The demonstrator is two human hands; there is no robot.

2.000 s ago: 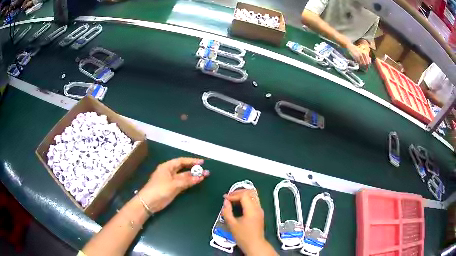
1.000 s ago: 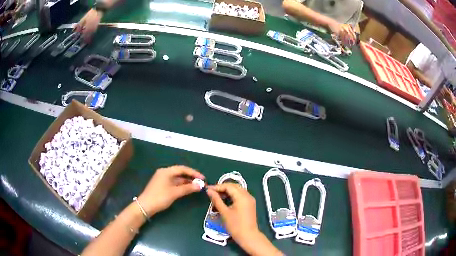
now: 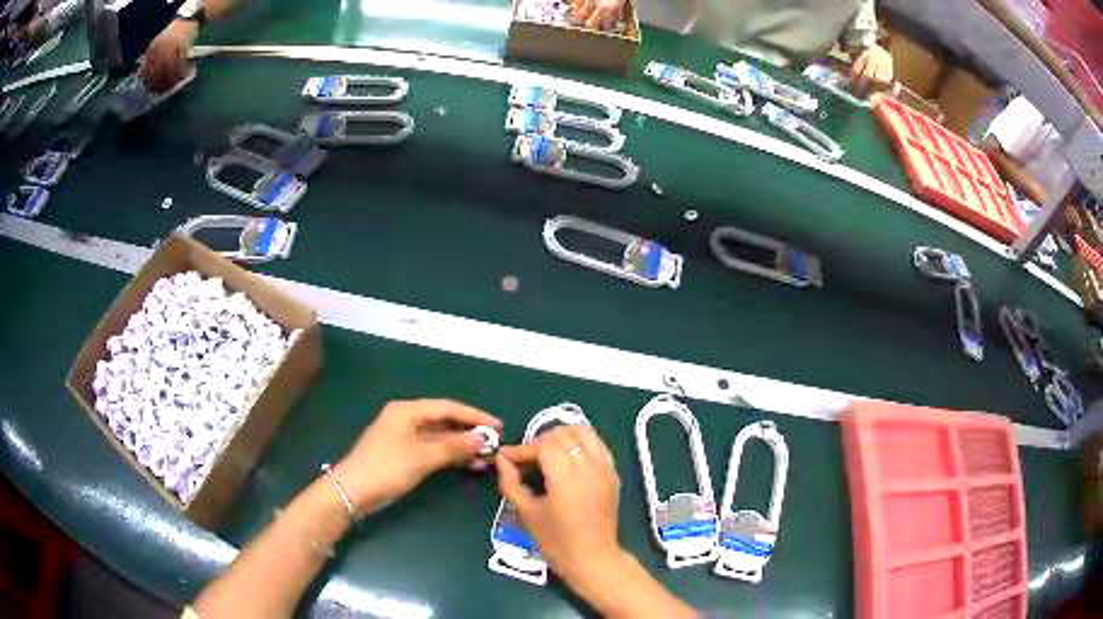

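My left hand (image 3: 409, 453) holds a small white cap (image 3: 485, 439) between thumb and fingertips. My right hand (image 3: 569, 502) has thumb and finger pinched close to the cap's right side; whether a tiny part is between them cannot be told. Under my right hand lies a white loop frame (image 3: 518, 541) with a blue and grey base, partly hidden by the hand. Two more white loop frames (image 3: 687, 513) lie side by side to its right, narrow ends away from me.
A brown carton (image 3: 260, 426) heaped with white caps stands left. A pink compartment tray (image 3: 856, 508) is at right. A white strip (image 3: 508, 353) crosses beyond my hands. More frames (image 3: 611, 252) lie on the green belt. People's hands (image 3: 871, 68) show across it.
My hands have come together at the cap; a dark speck seen between them a second ago is hard to make out now. Frames on the belt beyond have shifted right. A hand now reaches into the far carton.
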